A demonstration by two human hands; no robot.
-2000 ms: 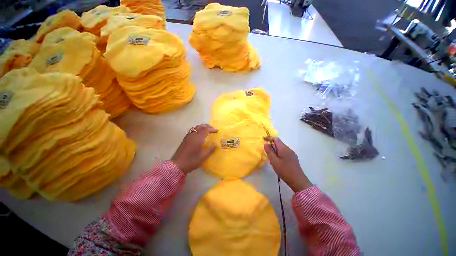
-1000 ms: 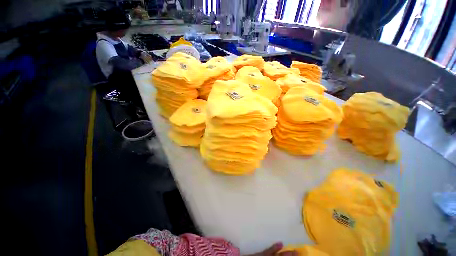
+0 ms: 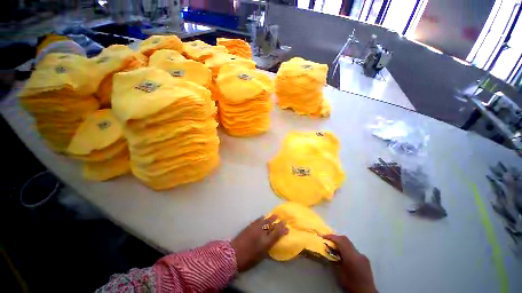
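Observation:
A yellow fabric piece (image 3: 295, 220) lies near the table's front edge, its right side folded up, with part of a patch showing there. My left hand (image 3: 257, 240) lies on its left side, fingers spread on the cloth. My right hand (image 3: 354, 264) grips its right edge by the patch; a small dark item shows at the fingers, too unclear to name. Just beyond lie overlapping yellow pieces (image 3: 306, 182) with a dark-and-pale patch (image 3: 300, 171).
Tall stacks of yellow pieces (image 3: 171, 134) stand at left and far side of the white table (image 3: 246, 180). At right lie clear plastic bags (image 3: 400, 134), dark brown parts (image 3: 428, 209), grey strips (image 3: 506, 197) and a yellow line (image 3: 486, 229). Sewing machines (image 3: 375, 60) stand behind.
The view swung left to the stacks and a seated person, then back. The near piece was flat and round; now it is folded between my hands, which have left the pieces beyond.

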